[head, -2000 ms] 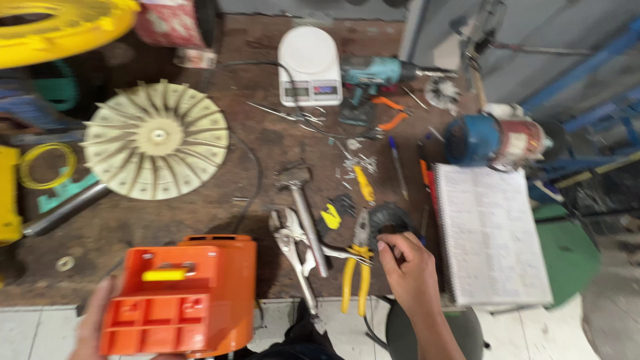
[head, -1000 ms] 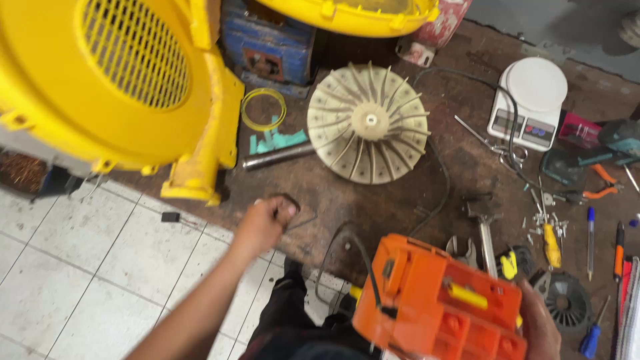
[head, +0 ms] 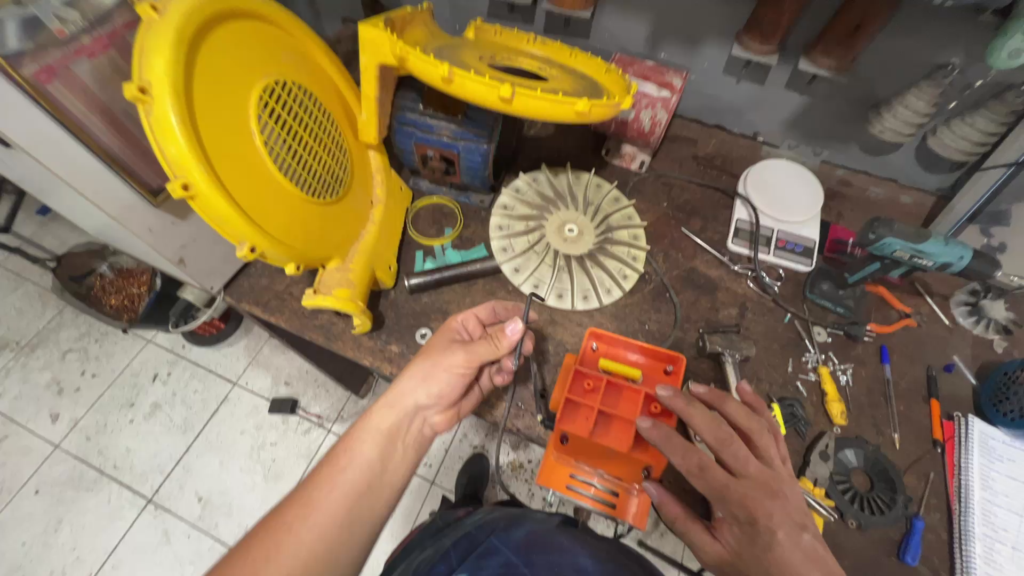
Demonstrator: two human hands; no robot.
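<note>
My left hand (head: 472, 364) pinches a thin black L-shaped rod, apparently a hex key (head: 526, 324), between thumb and fingers. It is just left of an orange plastic housing (head: 612, 412) at the bench's front edge. This housing has square compartments, a yellow insert (head: 620, 369) and slots at its lower end. Spread over its right side, my right hand (head: 728, 472) touches it with the fingertips, fingers apart. A dark cord hangs beside the housing's left side. Behind both hands lies a cream finned impeller (head: 570, 232), next to a metal tube (head: 450, 274).
Yellow blower casings (head: 216, 144) and a blue motor (head: 444, 144) stand at the back left. Rightward are a kitchen scale (head: 780, 192), a drill (head: 920, 244), a hammer (head: 724, 346), a yellow screwdriver (head: 832, 396), pliers, loose screws, a black fan (head: 866, 482) and a spiral notebook (head: 988, 496).
My left hand, on the housing two seconds ago and apart from it one second ago, is now close beside it with the rod. My right hand has gone from near the pliers to the housing.
</note>
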